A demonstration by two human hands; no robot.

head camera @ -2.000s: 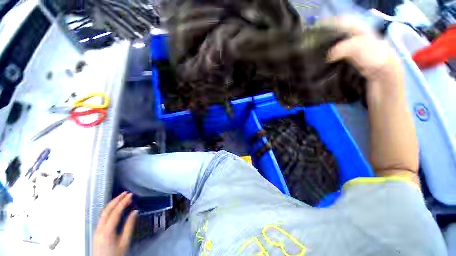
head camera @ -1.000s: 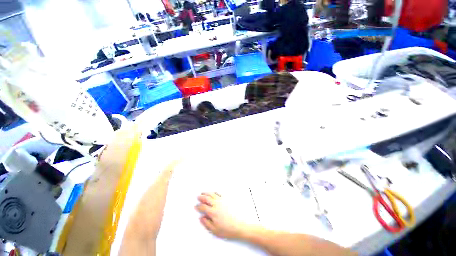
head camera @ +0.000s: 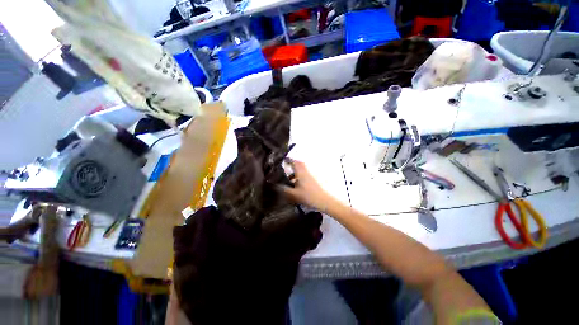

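Note:
A dark brown plaid garment (head camera: 257,168) lies on the white table left of the sewing machine. Its plain dark part (head camera: 241,266) hangs over the front edge towards me. My right hand (head camera: 297,183) grips the plaid cloth at its right side, fingertips partly hidden in the folds. Only a strip of my left forearm shows at the bottom, left of the cloth; the left hand is hidden by the garment. The machine head with its needle area (head camera: 397,174) stands right of my right hand, with no cloth under it.
Red and yellow scissors (head camera: 522,222), tweezers (head camera: 473,176) and a slim pinkish stick (head camera: 438,179) lie right of the needle. Cardboard with yellow tape (head camera: 174,197) is at left. A white tub (head camera: 235,95) holding plaid pieces is behind. Another person's hand (head camera: 41,279) shows at far left.
My hands were empty over the bare table; now the plaid garment lies there, with my right hand on it. Earlier, my raised right hand held plaid cloth above the blue bins.

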